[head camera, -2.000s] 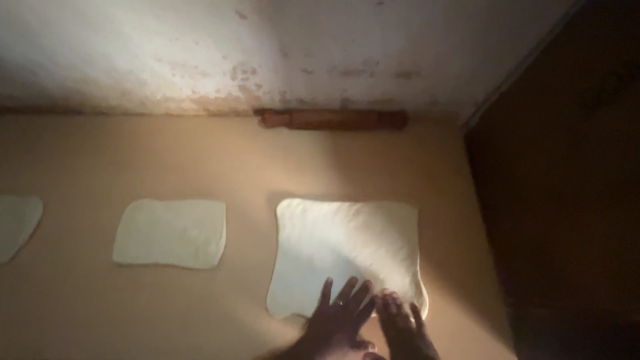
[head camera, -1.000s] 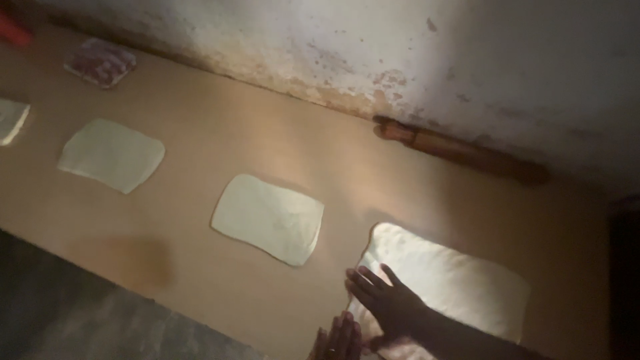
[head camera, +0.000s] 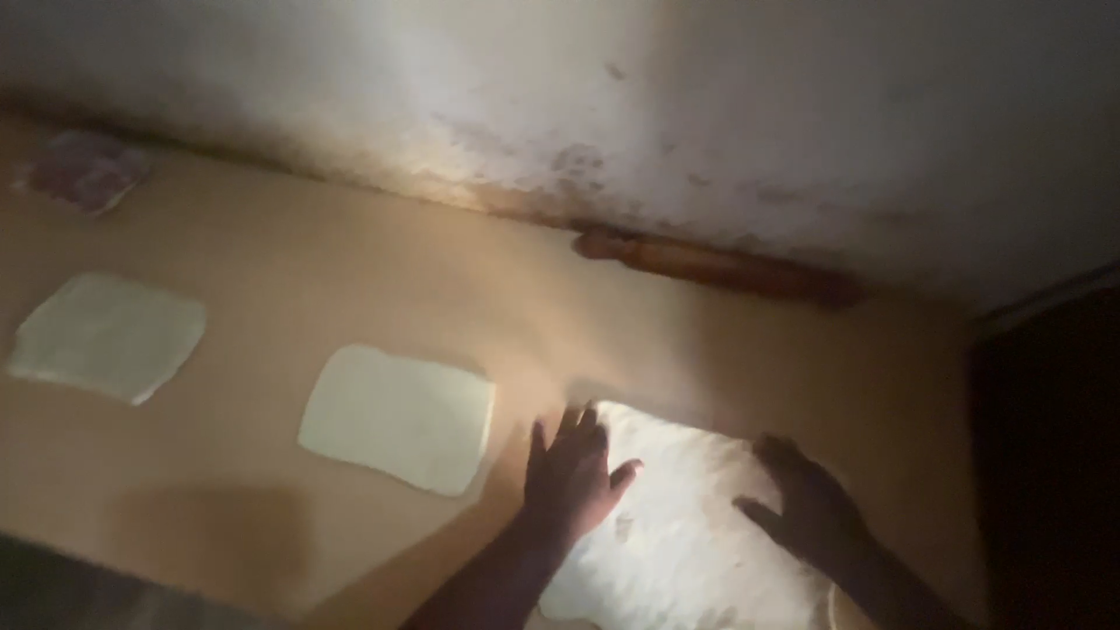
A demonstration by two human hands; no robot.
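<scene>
A large flat sheet of dough (head camera: pixel 691 525) lies on the tan work surface, brightly lit. My left hand (head camera: pixel 573 472) rests at its upper left corner, fingers spread and pointing away from me. At its upper right corner is my right hand (head camera: pixel 809 503), thumb apart from the fingers, which are blurred; whether they pinch the edge I cannot tell. A smaller flat piece of dough (head camera: pixel 398 418) lies to the left of my left hand, and another dough piece (head camera: pixel 112 337) is farther left.
A wooden rolling pin (head camera: pixel 726 269) lies along the foot of the stained wall (head camera: pixel 542 96). A purplish packet (head camera: pixel 83 173) sits at the far left by the wall. The work surface (head camera: pixel 350 254) ends at a dark area on the right.
My hands were close together at the large sheet's near edge, then at its left side; now they are apart at its two upper corners. The view has shifted and turned.
</scene>
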